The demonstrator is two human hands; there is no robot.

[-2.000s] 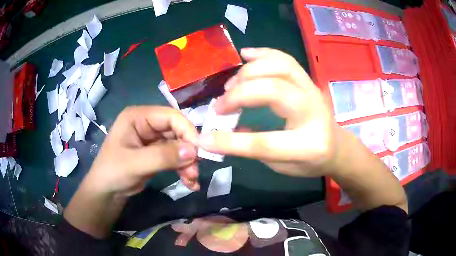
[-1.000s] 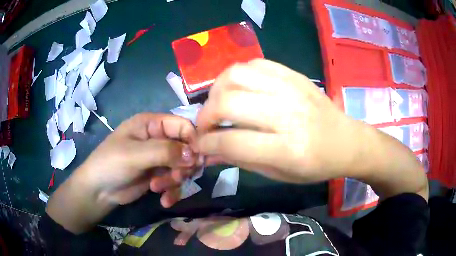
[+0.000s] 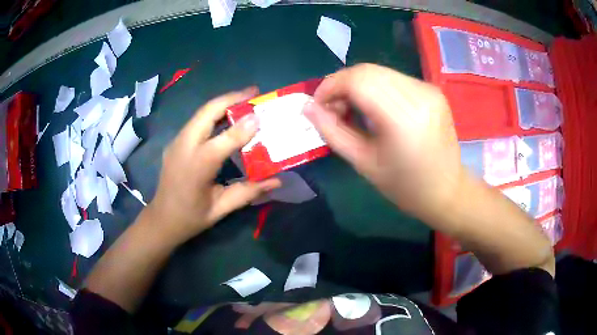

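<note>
A glossy red retail box (image 3: pixel 262 163) with a yellow patch is held just above the dark green table. A white square sticker or paper (image 3: pixel 288 127) lies over the box's upward face. My left hand (image 3: pixel 213 154) grips the box at its left end, thumb below and fingers above, one fingertip on the white piece's edge. My right hand (image 3: pixel 386 131) is at the box's right end, with bent fingers and thumb pinching at the white piece's right edge. Part of that edge is hidden by the fingers.
White paper scraps (image 3: pixel 98 150) lie loose at the left, with others near the table's front and back. A red tray (image 3: pixel 474 105) with bagged devices stands at the right, beside stacked red trays (image 3: pixel 579 144). Another red carton (image 3: pixel 23 141) is at the far left.
The box has come off the table into my left hand, nearer to me. The white piece now covers its face. My hands have moved apart, and red and white scraps show on the table below.
</note>
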